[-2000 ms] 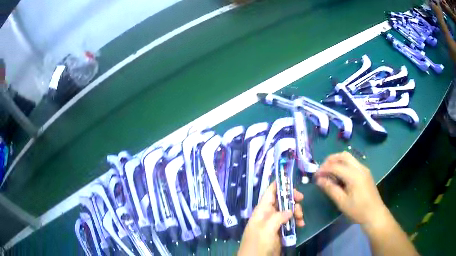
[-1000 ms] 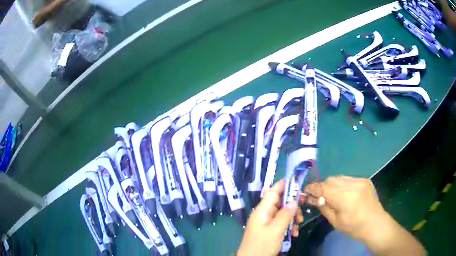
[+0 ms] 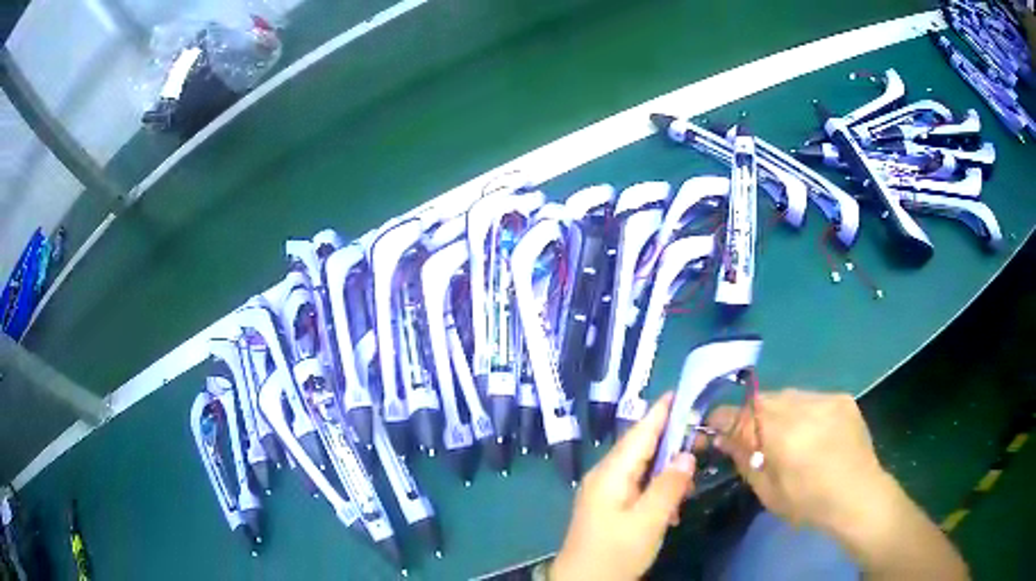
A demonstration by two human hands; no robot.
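My left hand (image 3: 625, 499) holds a white bent pen unit (image 3: 707, 380) upright near the bench's front edge, its bent end up and its hollow side facing right. My right hand (image 3: 812, 454) is at the unit's open side, its fingers around a thin metallic item (image 3: 707, 430), too small to name. A thin red wire runs from the bent end down over the right fingers to a small pale connector (image 3: 758, 460). The unit's lower end is hidden by my left hand.
A dense row of pen units (image 3: 495, 306) with black tips lies to the left. One unit (image 3: 740, 216) lies just beyond my hands, and a looser pile (image 3: 897, 170) is at right. A yellow-and-black tool (image 3: 77, 545) lies far left. A clear bag (image 3: 233, 51) is top left.
The held unit has turned so its hollow side faces right instead of up, and my right hand has moved close against it. The view has shifted. A person's arm at top left has gone from view.
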